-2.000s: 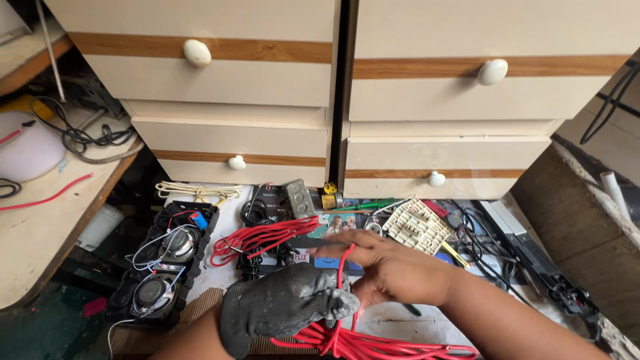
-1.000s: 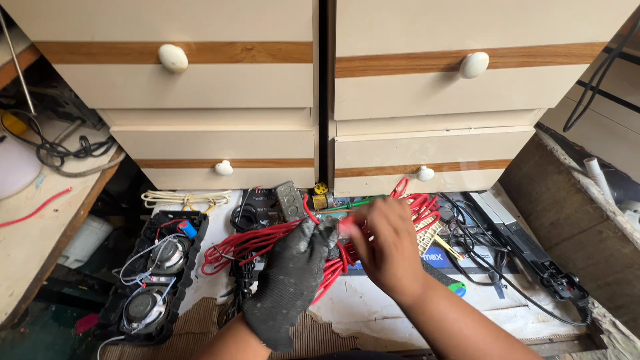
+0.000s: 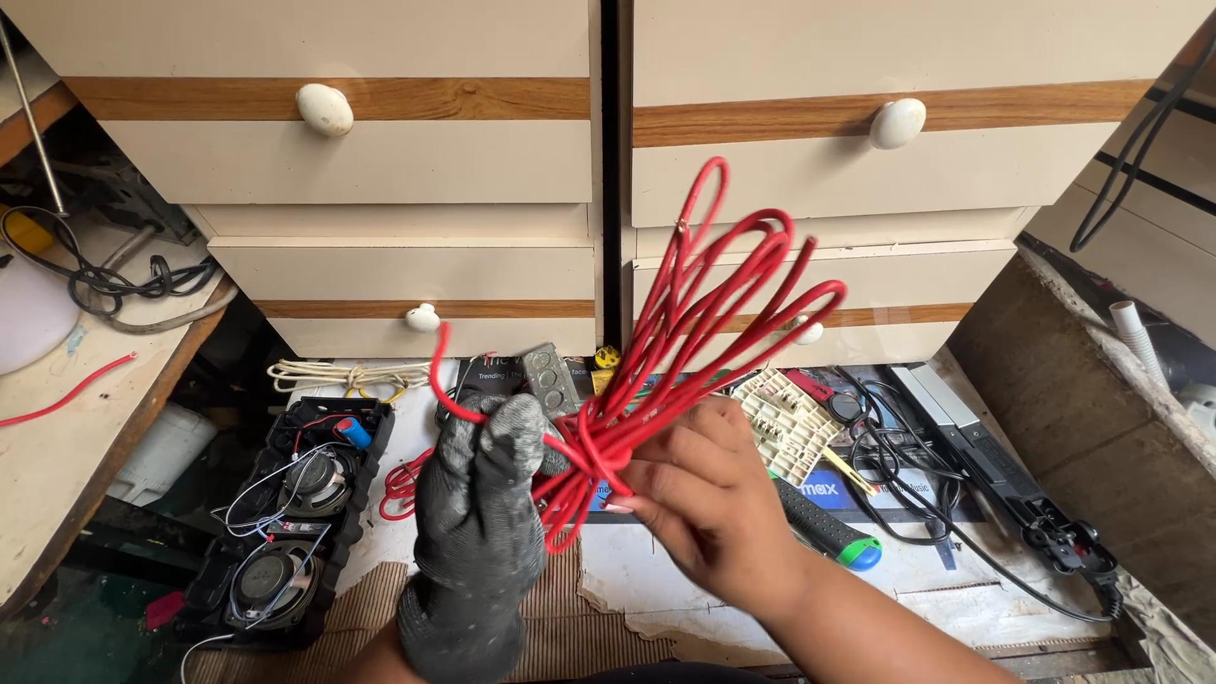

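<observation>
A looped bundle of red insulated wire (image 3: 665,380) is held up over the middle of the worktop, with a turn of the same wire around its waist. My left hand (image 3: 484,522), in a dark grey work glove, pinches the wire's loose end, whose tip stands up above the glove. Bare, my right hand (image 3: 722,494) grips the bundle just right of the wrapped turn, its thumb against the wire. The long loops fan out up and to the right; shorter loops hang below. More red wire (image 3: 407,484) lies behind the glove, partly hidden.
Left stands a black speaker housing (image 3: 271,622) with two speakers. Behind lie a bundle of cream cord (image 3: 332,375) and a grey metal box (image 3: 549,375). On the right are a cream plastic panel (image 3: 784,423), a black-and-green tool handle (image 3: 831,522), black cables (image 3: 883,465) and a long black device (image 3: 1007,475). Drawers (image 3: 399,223) border the back.
The red bundle, low in front of me two seconds ago, is now raised with its loops pointing up and right. My right hand has moved from over the bundle to its lower right side.
</observation>
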